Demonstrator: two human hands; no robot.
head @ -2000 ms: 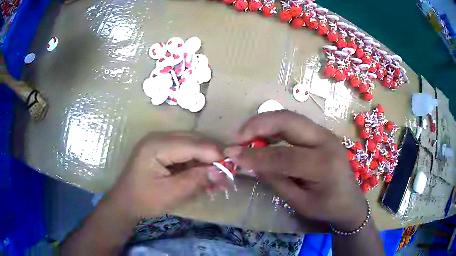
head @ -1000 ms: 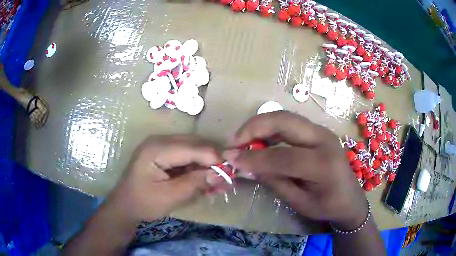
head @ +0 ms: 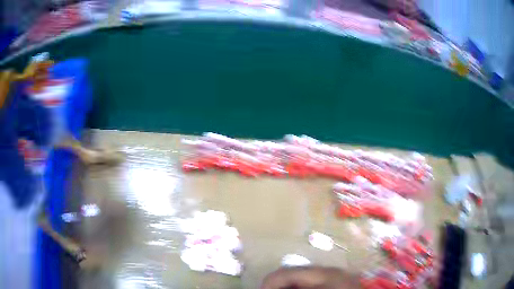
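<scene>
The view is blurred by motion. Only the top of my right hand (head: 310, 277) shows, cut off by the bottom edge; its fingertips and anything in them are hidden. My left hand is out of the picture. A loose pile of white discs with red marks (head: 211, 242) lies left of my right hand. A plain white round (head: 295, 259) lies just above the hand. A single spotted disc (head: 321, 241) lies above it with a thin stick (head: 340, 246) at its right side. A heap of red ball pieces (head: 407, 258) lies at the right.
Rows of red-and-white ornaments (head: 293, 161) line the table's far side, with a shorter row (head: 366, 206) nearer. A black smartphone (head: 452, 257) and small white case (head: 478, 264) lie right. Another person's feet (head: 97, 156) are at left. A dark green surface (head: 253, 82) lies beyond.
The view has tilted up, so the table's contents sit lower and more green surface shows. My left hand has left the picture and my right hand is mostly cut off.
</scene>
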